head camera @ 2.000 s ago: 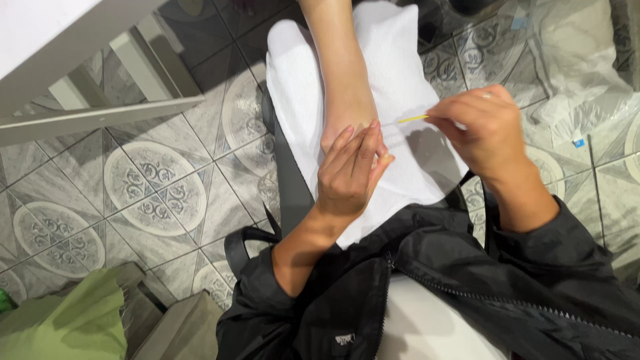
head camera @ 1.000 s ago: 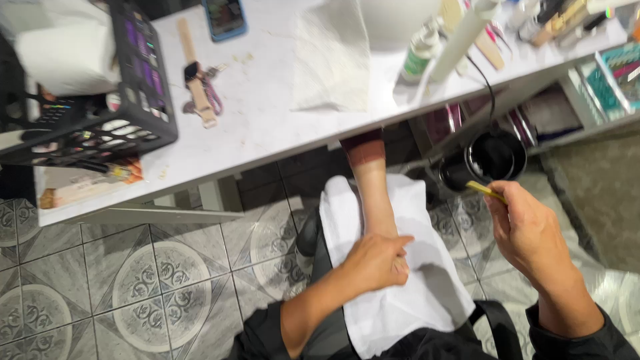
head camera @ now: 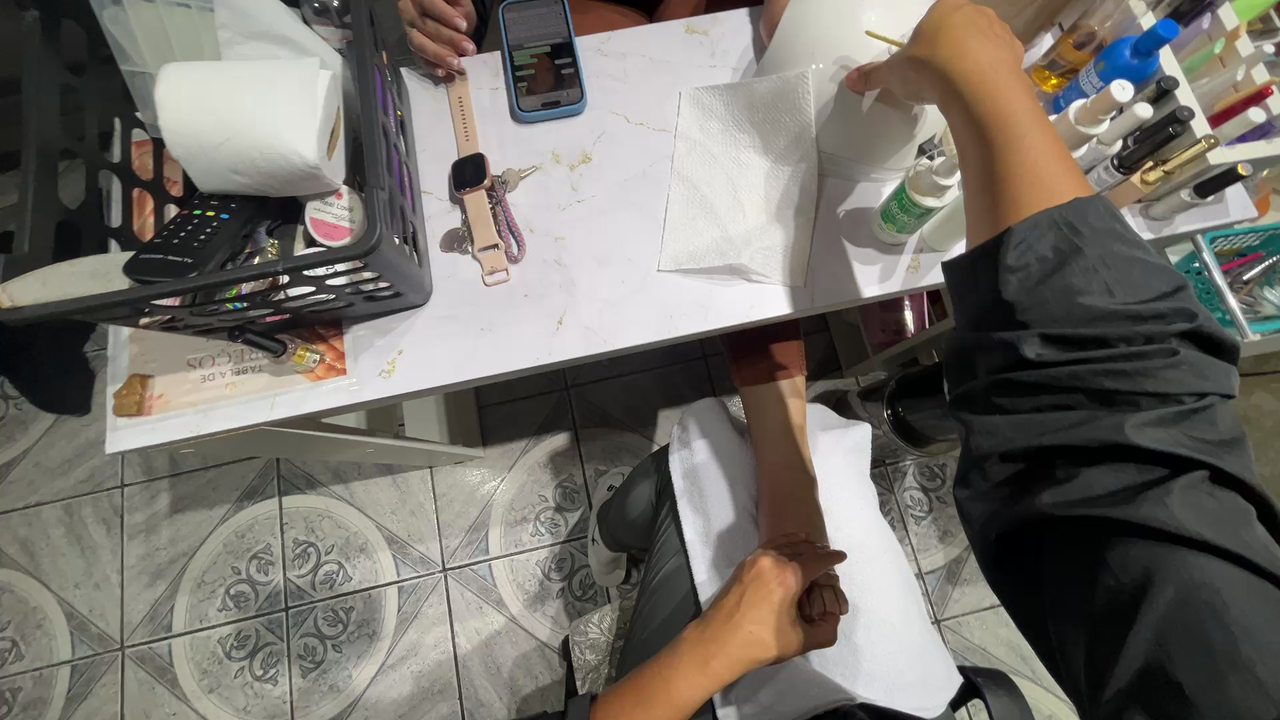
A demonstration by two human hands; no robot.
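Observation:
My left hand (head camera: 765, 610) is closed around the toes of another person's bare foot (head camera: 790, 500), which rests on a white towel (head camera: 860, 600) over my lap. Stretched across the white marbled table (head camera: 600, 180), my right hand (head camera: 935, 55) has a thin yellow stick (head camera: 884, 39) between its fingers. That hand is over a white rounded device (head camera: 850, 110) at the back right; its fingertips are partly hidden. A white paper towel (head camera: 742, 180) lies left of the device, and a green-labelled bottle (head camera: 915, 200) stands just below my right hand.
A black basket (head camera: 405, 230) with a paper roll (head camera: 250, 125) stands at the left. A smartwatch (head camera: 470, 175), keys (head camera: 515, 178) and a phone (head camera: 541, 60) lie beside it. Another person's hand (head camera: 437, 32) touches the table's far edge. Several bottles (head camera: 1125, 65) crowd the right.
My right hand has moved from beside the towel to over the table, still with the yellow stick. My left hand stays at the foot. The view has shifted towards the table.

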